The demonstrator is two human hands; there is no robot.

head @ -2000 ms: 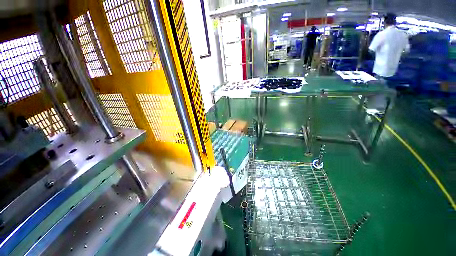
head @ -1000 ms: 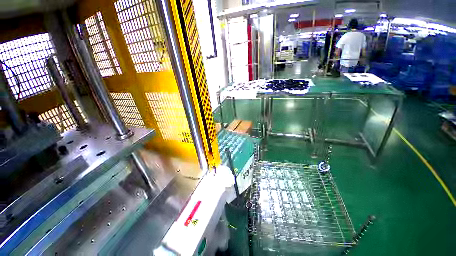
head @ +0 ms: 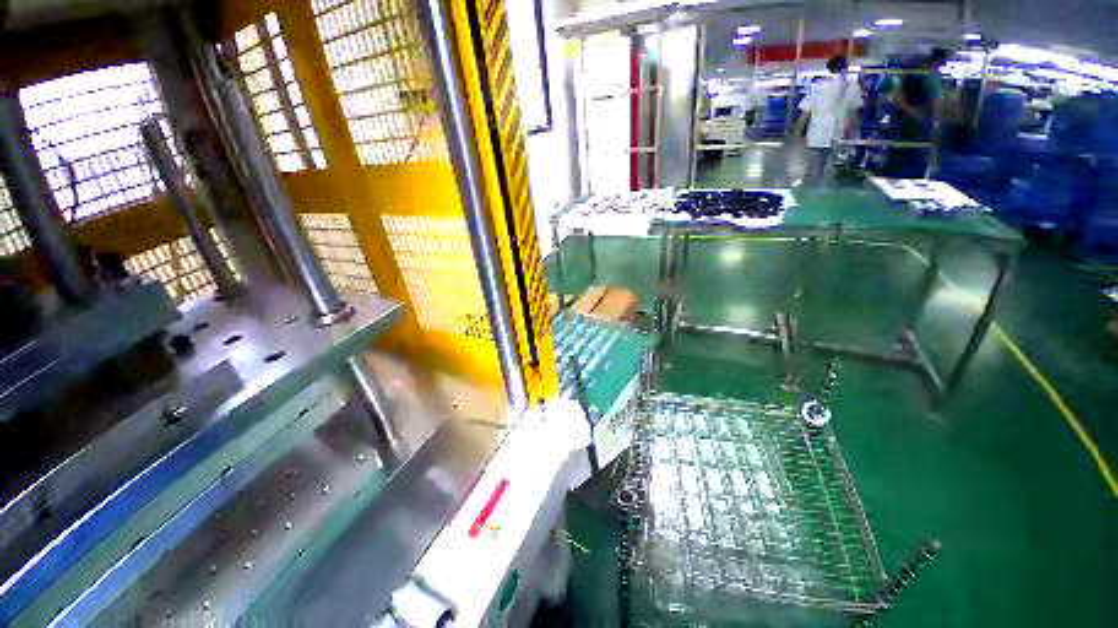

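Neither of my hands is in view. The press stands nearest, at the left, with its thick steel platen [head: 288,350] above the perforated bed plate [head: 264,528]. The white front ledge [head: 490,521] runs along the lower middle and carries a red-and-white label. No workpieces can be made out on the visible part of the ledge. Clear blister trays [head: 723,491] lie on the wire rack [head: 846,528] right of the press.
A yellow mesh guard [head: 423,245] and striped upright strip [head: 521,184] edge the press. A teal tray stack [head: 601,356] stands beside it. Behind is a green table [head: 858,218] with black parts [head: 736,204]. People [head: 831,111] stand in the background.
The whole view has shifted, so the press, rack and table appear further right. The person in white in the background now appears further left and smaller.
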